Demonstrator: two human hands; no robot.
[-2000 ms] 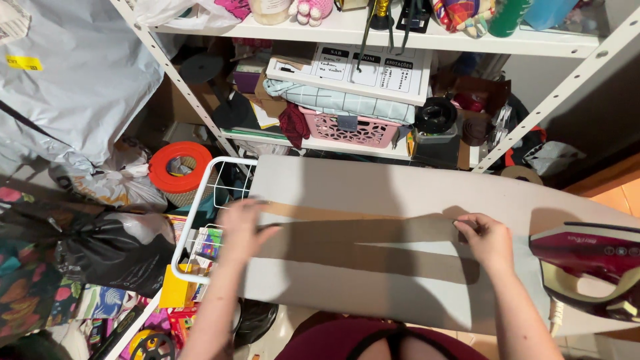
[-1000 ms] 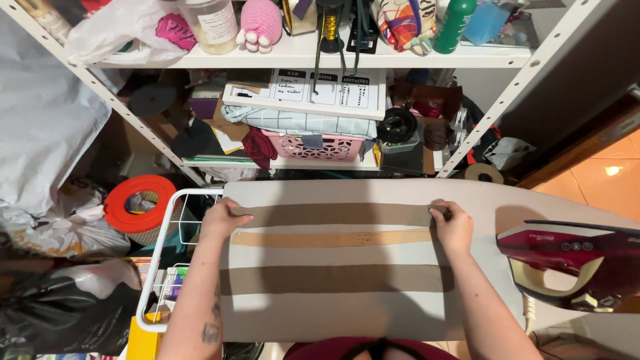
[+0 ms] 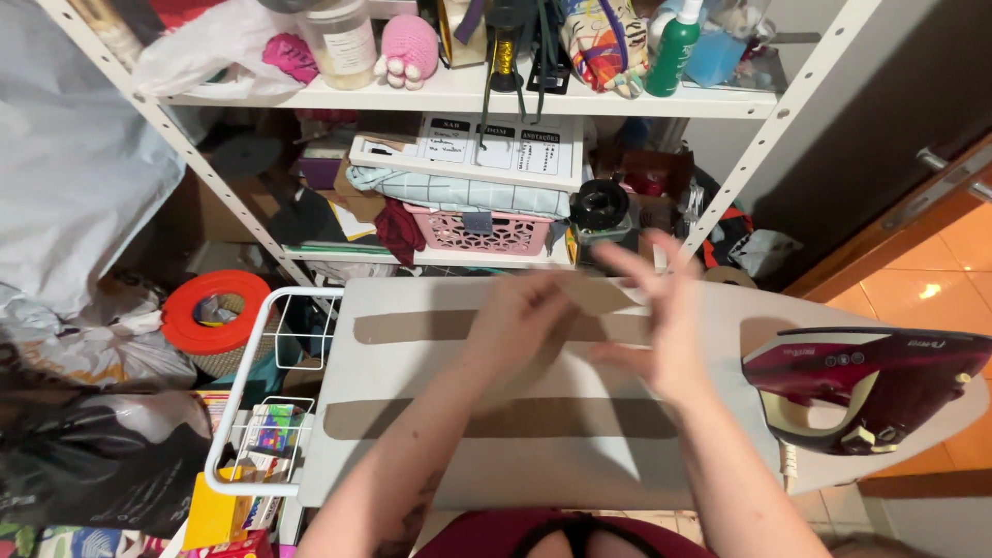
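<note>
Two brown fabric strips lie lengthwise on the grey ironing board: an upper strip, partly behind my hands, and a lower strip. My left hand is raised over the board's middle and pinches a tan strip, blurred by motion. My right hand is spread just to the right of that strip, fingers apart, with nothing seen in its grasp. At the board's right end rests a maroon steam iron on its side, its cord below it.
A white wire rack sticks out at the board's left end. Behind the board stands a white metal shelf with bottles, a crocheted pink toy and a pink plastic basket. Bags and a red-rimmed basket are at left.
The tan strip, which lay flat between the two brown strips a second ago, is now up in my left hand. Both hands have left the upper strip's ends and come together over the middle.
</note>
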